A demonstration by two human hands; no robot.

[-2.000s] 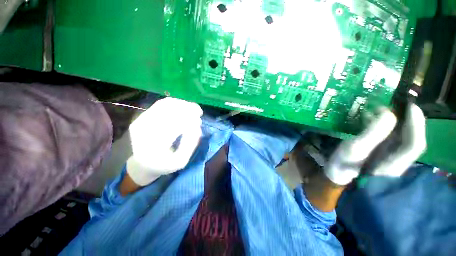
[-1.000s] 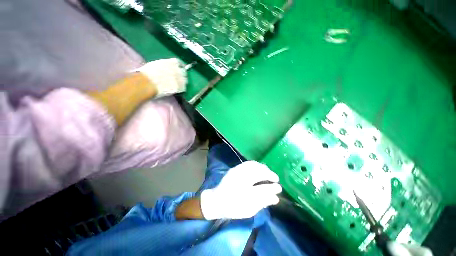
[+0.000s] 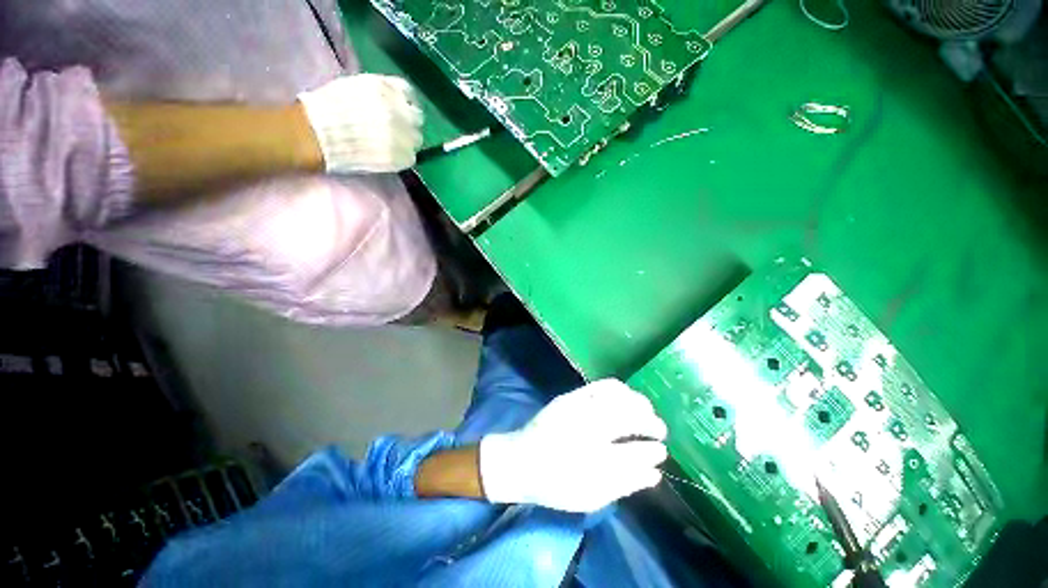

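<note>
A green printed circuit board [image 3: 718, 454] lies on the green mat at the lower right, solder side up, with strong glare on its pads. The soldering iron [image 3: 841, 523] reaches over the board from the bottom edge, its tip pointing up. The right hand is out of the picture, below the bottom edge. My left hand [image 3: 575, 448], in a white glove, is at the board's left corner with its fingers closed. A thin strand of solder wire [image 3: 693, 482] runs from its fingertips over the board's near edge.
At the left, a person in a pink smock has a white-gloved hand [image 3: 365, 124] holding a pen-like tool [image 3: 465, 141] beside another circuit board [image 3: 563, 80]. A pale divider strip [image 3: 506, 201] crosses the mat. A wire loop [image 3: 821, 117] lies farther back. A fan [image 3: 960, 17] stands top right.
The view has swung left, bringing the neighbour and their board into sight. The right hand has left the picture at the bottom. The left hand remains near the board's edge, fingers closed.
</note>
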